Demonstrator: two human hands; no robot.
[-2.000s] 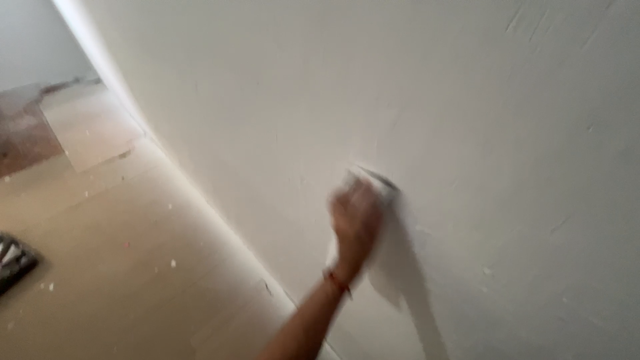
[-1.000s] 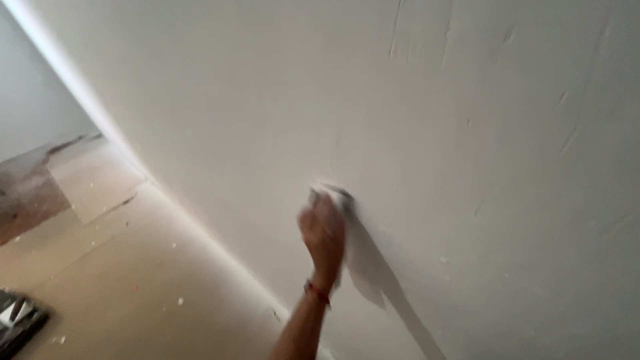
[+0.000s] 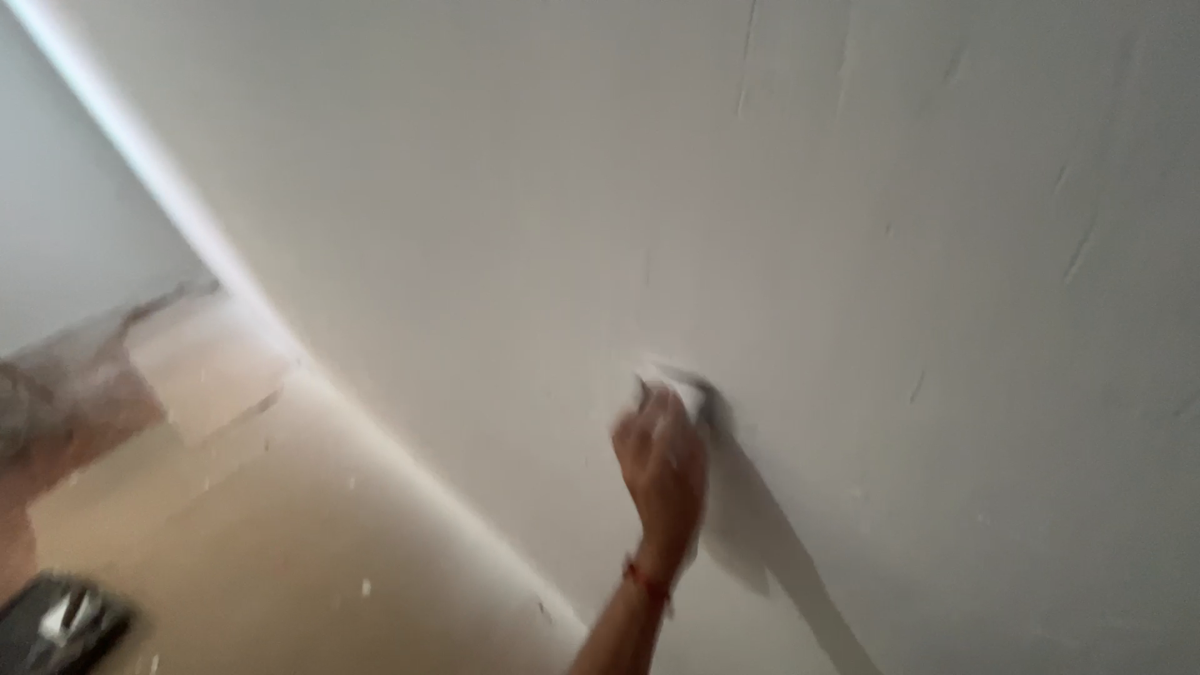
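Observation:
My right hand [image 3: 664, 459], with a red string bracelet at the wrist, presses a pale, blurred piece [image 3: 680, 389] against the white plastered wall [image 3: 506, 225]. Its fingers are bent around the piece; whether it is sandpaper or a scraper I cannot tell. The arm's shadow falls on the wall to the lower right. Fine raised lines and small marks show on the wall at the upper right. My left hand is out of the picture.
A pale floor covering [image 3: 281, 525] with white specks lies at the lower left, with a reddish-brown patch [image 3: 94, 436] beyond it. A dark container [image 3: 66, 623] with white material stands at the corner. Another wall [image 3: 84, 197] rises at the upper left.
My right hand has stayed at the wall with the pale piece, blurred by motion. The view has shifted somewhat along the wall.

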